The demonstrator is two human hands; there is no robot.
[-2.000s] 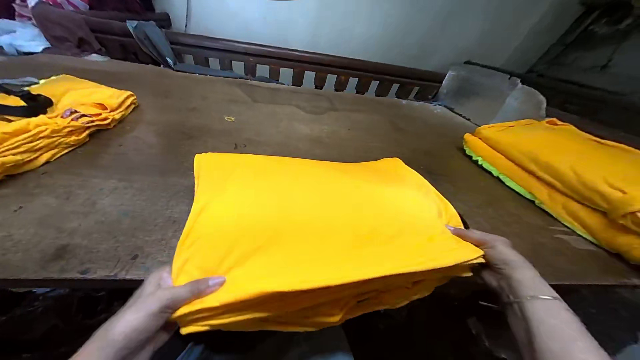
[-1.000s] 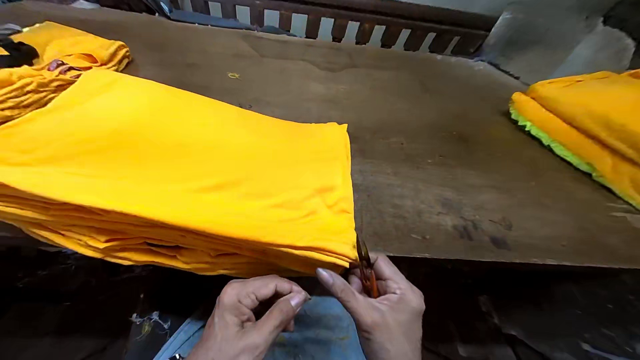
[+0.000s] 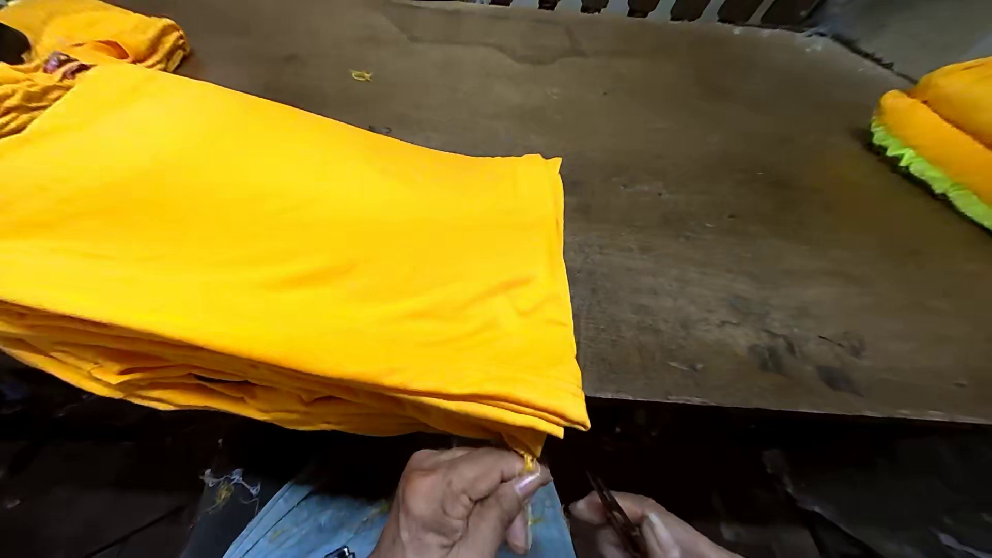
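A stack of folded yellow fabric (image 3: 310, 232) lies on the wooden table, its near edge hanging over the front. At its lower right corner, my left hand (image 3: 469, 496) pinches a small tuft of yellow thread or cloth between thumb and fingers. Just to the right, my right hand (image 3: 647, 527) holds a slim, dark, pointed tool (image 3: 616, 511), probably thread snips; its lower part is hidden by the fingers and the frame edge. The tool's tip is apart from the fabric.
Crumpled yellow cloth (image 3: 116, 35) lies at the upper left. Folded orange cloth with a lime-green edge (image 3: 938, 147) is at the right. A yellow thread scrap (image 3: 361, 75) rests on the brown table (image 3: 759, 232). Denim-covered legs (image 3: 310, 519) show below the table edge.
Both hands held the stack's sides two seconds ago; the stack has since shifted left. Since one second ago, my left hand has moved to the cloth's corner, and the tool has moved away from it.
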